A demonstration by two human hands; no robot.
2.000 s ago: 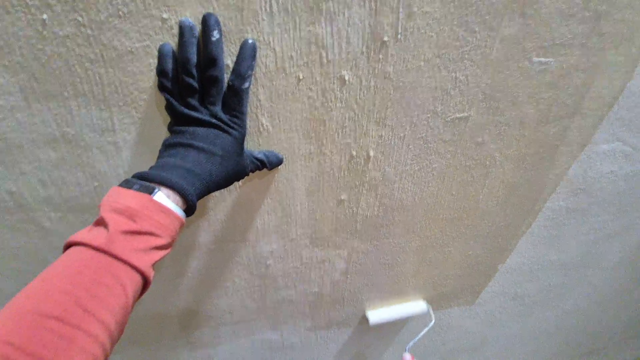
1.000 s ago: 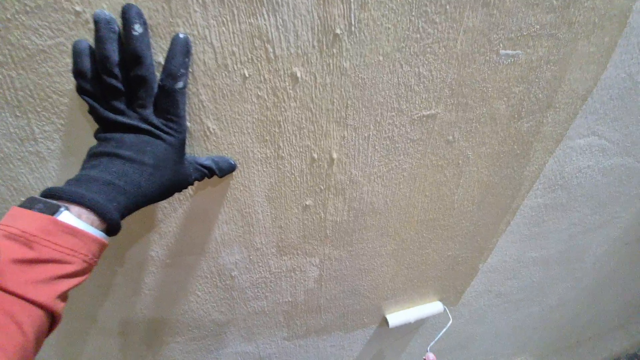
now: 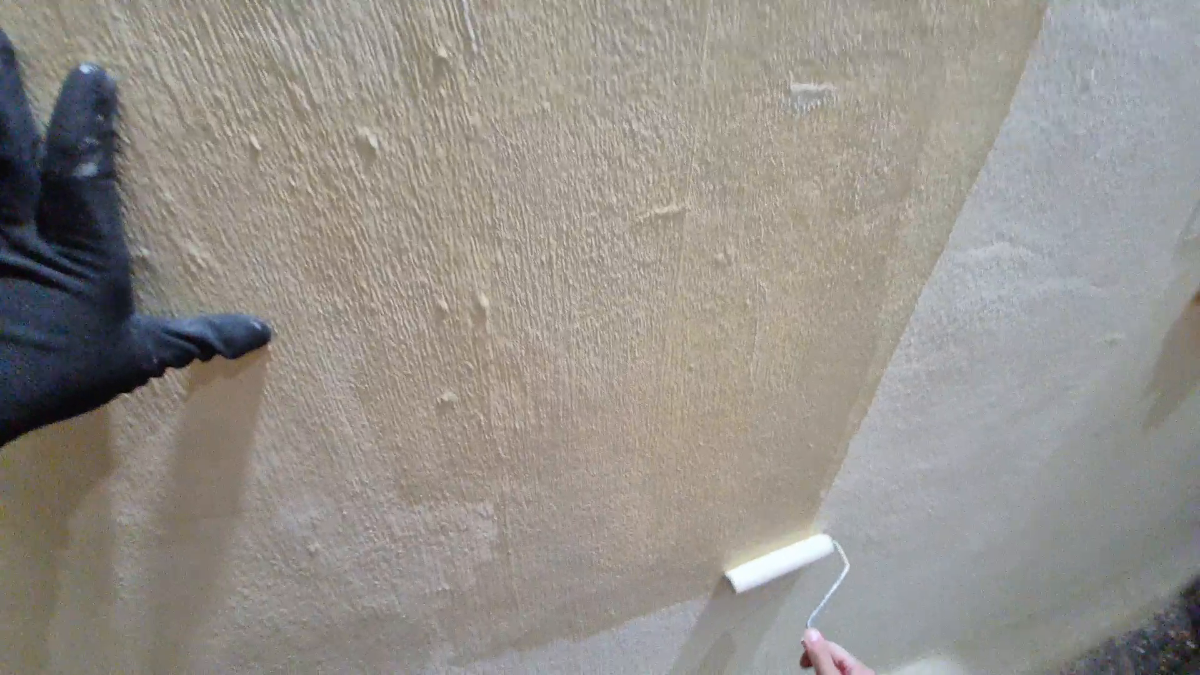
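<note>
My left hand [image 3: 66, 281], in a black knit glove with pale smudges on the fingers, is spread with its thumb out against the textured tan wall surface [image 3: 562, 281]; the left edge of the view cuts it off. At the bottom, my bare right hand [image 3: 834, 656] shows only by some fingers, closed around the lower end of the wire frame of a small paint roller [image 3: 778, 564]. The roller's white sleeve lies tilted against the wall, at the lower right corner of the darker tan area. The roller's handle is mostly out of view.
Lighter grey wall [image 3: 1041, 356] borders the darker area on the right and below, along a slanting edge. Small raised lumps and a whitish mark [image 3: 811, 94] show on the tan surface. Dark, rough ground [image 3: 1148, 633] appears at the lower right corner.
The roller has moved right along the lower edge of the darker area, to its corner. My left hand stays at about the same spot on the wall while the view shifts right.
</note>
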